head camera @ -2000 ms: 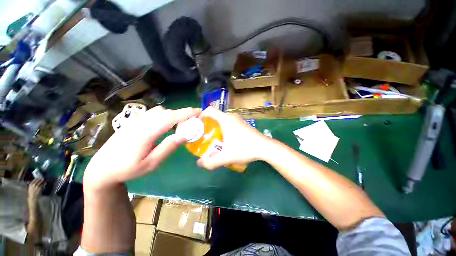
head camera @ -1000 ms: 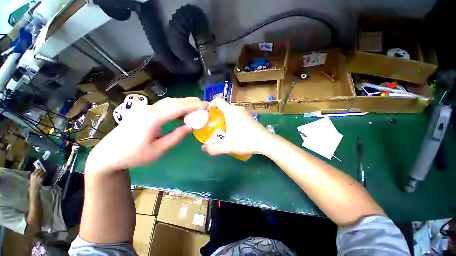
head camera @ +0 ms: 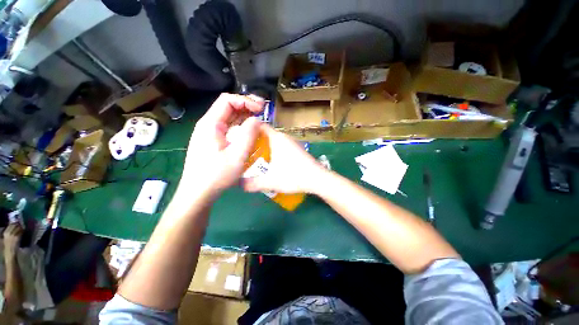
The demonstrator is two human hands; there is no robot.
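Observation:
An orange-yellow drink bottle (head camera: 290, 197) with a white label is held tilted over the green bench, its top toward the upper left. My right hand (head camera: 286, 159) is wrapped around the bottle's body. My left hand (head camera: 219, 139) is at the bottle's top, with its fingers curled around the white bottle cap (head camera: 240, 134). The cap is partly hidden by the fingers, so I cannot tell whether it sits on the neck.
Cardboard parts boxes (head camera: 374, 120) line the back. White sheets (head camera: 383, 168), a thin dark tool (head camera: 430, 200) and a grey-white cylindrical tool (head camera: 510, 174) lie right. A white rectangular unit (head camera: 150, 196) and white panel (head camera: 133, 136) lie left. A person's arm (head camera: 13, 254) shows far left.
My left hand has turned and closed further around the cap and bottle top. The view has shifted, and the white rectangular unit at left now shows.

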